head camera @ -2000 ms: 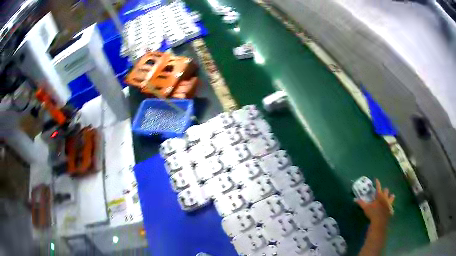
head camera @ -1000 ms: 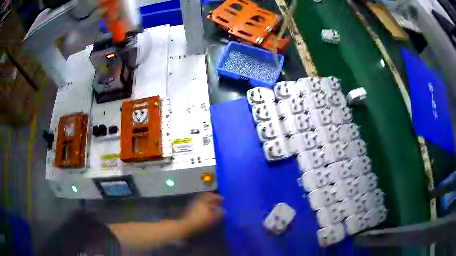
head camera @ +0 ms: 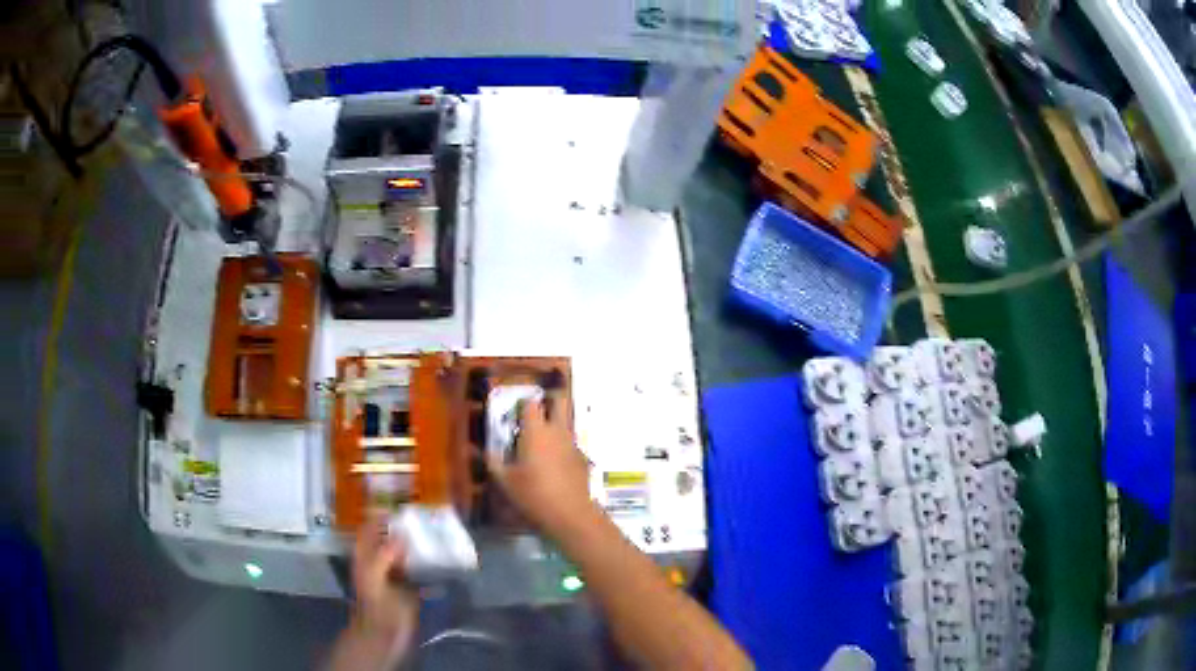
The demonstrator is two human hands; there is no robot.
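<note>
The near screw fixture [head camera: 394,433] lies opened out on the white machine table, its slotted orange frame at the left and its base [head camera: 551,380] with dark round spots at the right. My right hand [head camera: 548,469] is on a white housing [head camera: 509,417] at the base; its fingertips are partly hidden. My left hand [head camera: 380,577] holds another white housing [head camera: 436,540] at the fixture's front edge; it is blurred. A second fixture [head camera: 262,367] with a white housing nested in it sits farther left, under the orange screwdriver head [head camera: 207,151].
Rows of housings [head camera: 938,511] lie right of the blue mat [head camera: 774,524]. Beyond are a blue screw bin [head camera: 811,282], spare orange fixtures [head camera: 813,144] and the green conveyor [head camera: 1036,275] with scattered housings. The screw feeder [head camera: 387,223] stands behind the near fixture.
The view has swung onto the machine. The near fixture, closed before, is now opened out with both hands at it. The left fixture now sits farther back, under the screwdriver head.
</note>
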